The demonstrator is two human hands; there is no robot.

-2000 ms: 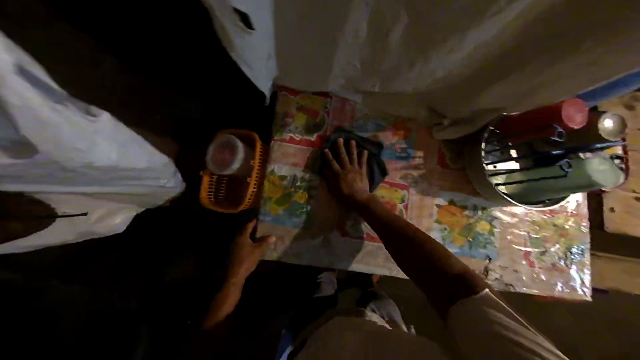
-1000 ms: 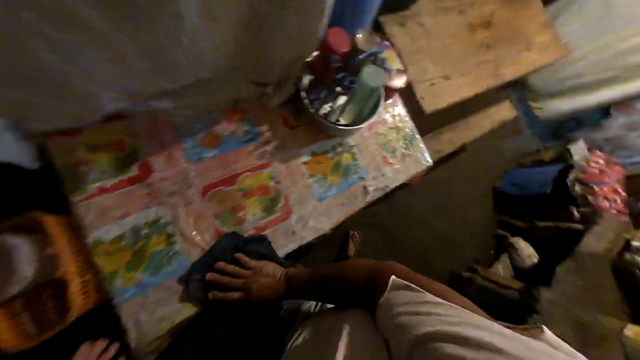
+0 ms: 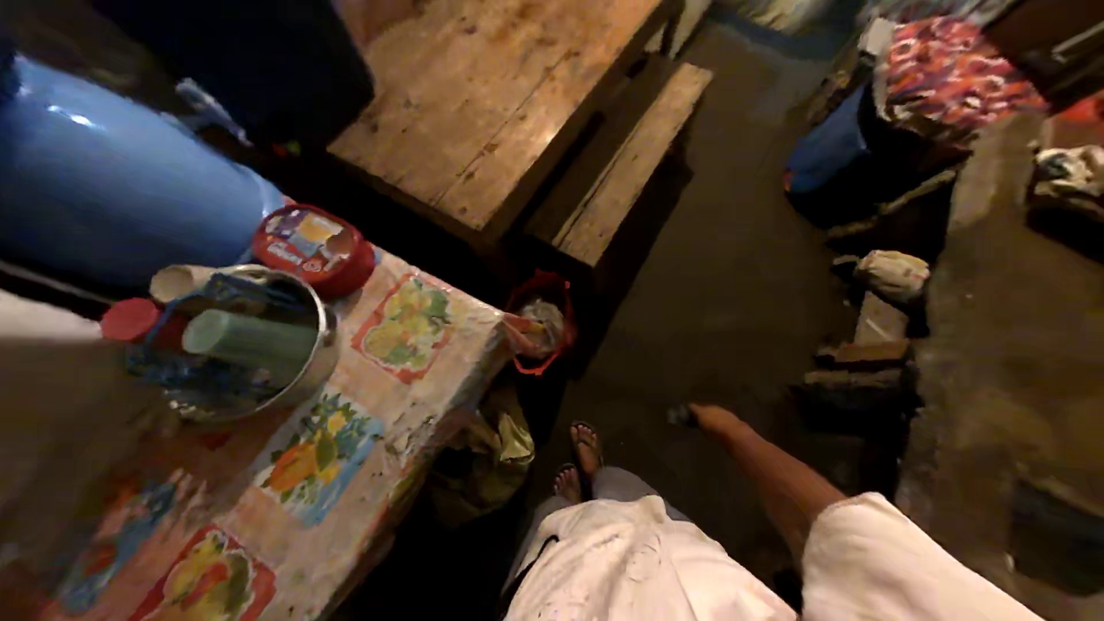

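Observation:
My right hand (image 3: 703,417) hangs out over the dark floor at the centre right, closed on a small dark cloth (image 3: 681,416), of which only a bit shows. My left hand is outside the view. To the left stands a table with a fruit-patterned plastic tablecloth (image 3: 410,405). On it a metal pot (image 3: 323,345) holds a green plastic cup (image 3: 250,341), a red-topped cup (image 3: 129,320) and other items. Touching distance from the pot, a red plastic tub (image 3: 315,250) with a printed lid sits near the table's end.
Beyond the table are a wooden table (image 3: 483,95) and a narrow wooden bench (image 3: 638,164). A red basket (image 3: 543,323) stands by the tablecloth's corner. A large blue barrel (image 3: 129,181) is at left. Along the right lie a ledge (image 3: 992,345), wood pieces and a blue container (image 3: 832,155).
My right hand, which lay on the dark cloth on the table, is now off the table above the floor with the cloth. My left hand has left the view. The view has swung far right.

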